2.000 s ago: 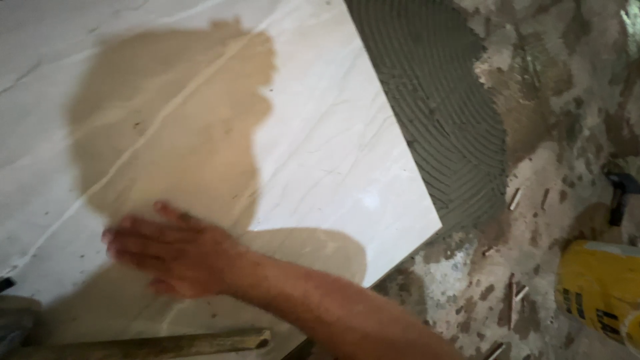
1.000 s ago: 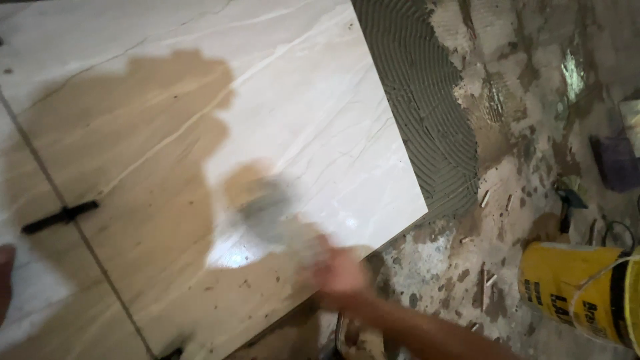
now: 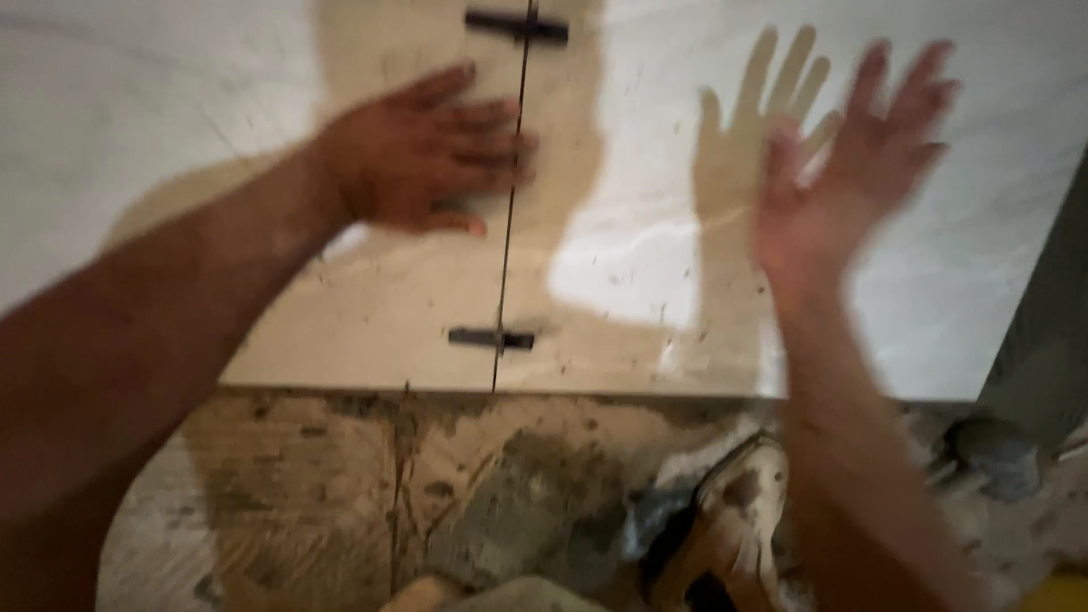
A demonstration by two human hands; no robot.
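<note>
My left hand (image 3: 433, 157) is spread over the joint between two glossy marble-look tiles, its fingertips at the seam; whether it touches the surface is not certain. Above the right tile (image 3: 646, 280) my right hand (image 3: 850, 161) is raised, blurred, with fingers apart, and its shadow falls on the tile to its left. Neither hand holds anything. Two dark leveling wedges straddle the seam: an upper wedge (image 3: 517, 26) above my left hand and a lower wedge (image 3: 491, 339) near the front edge. The left tile (image 3: 340, 357) lies partly under my left forearm.
Rough, stained floor (image 3: 314, 476) runs along the tiles' front edge. A worn shoe (image 3: 744, 518) stands on it, near a grey lump or object (image 3: 990, 455) that is unclear. Grey adhesive (image 3: 1041, 340) borders the right tile. Something yellow (image 3: 1062, 591) shows at the lower right corner.
The view has swung left and down. Both hands are now over the tiles; a second ago my right hand was a blur above the right tile and only a bit of my left showed at the edge.
</note>
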